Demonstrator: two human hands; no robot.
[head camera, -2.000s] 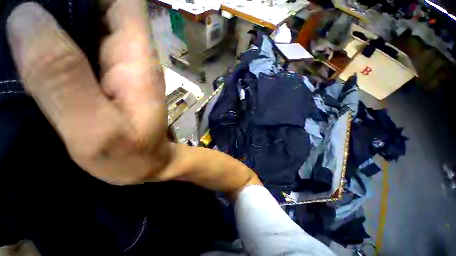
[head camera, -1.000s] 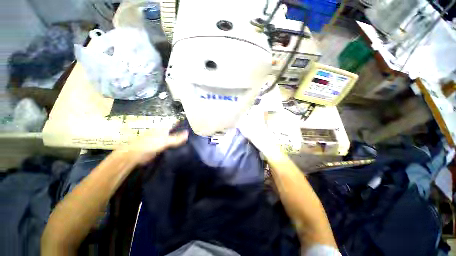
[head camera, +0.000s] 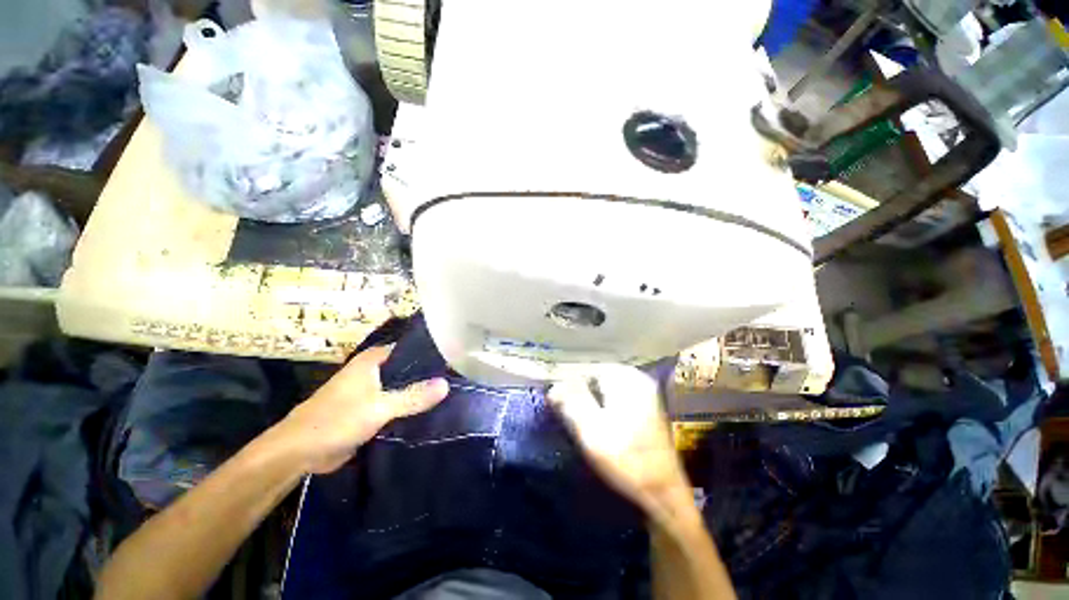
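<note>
The dark navy denim garment (head camera: 469, 469), with pale stitch lines, runs from under the sewing machine head (head camera: 610, 270) down across my lap. My left hand (head camera: 352, 410) is at its left edge beside the head; cloth lies between its thumb and fingers. My right hand (head camera: 621, 434) grips the cloth just below the head, fingers bunched; the head's lower edge is close over the fingertips. The needle is hidden behind the head.
A knotted clear plastic bag (head camera: 281, 141) sits on the cream table (head camera: 141, 258) at the left. A dark curved bar (head camera: 926, 176) stands right of the head. A small compartment tray (head camera: 750, 358) is on the right table edge. Dark cloth (head camera: 867, 516) is piled at the right.
The view has moved closer to the machine head. The garment's lighter grey-blue inside no longer shows; its dark, stitched side is flatter under the head. My right hand has moved in against the head.
</note>
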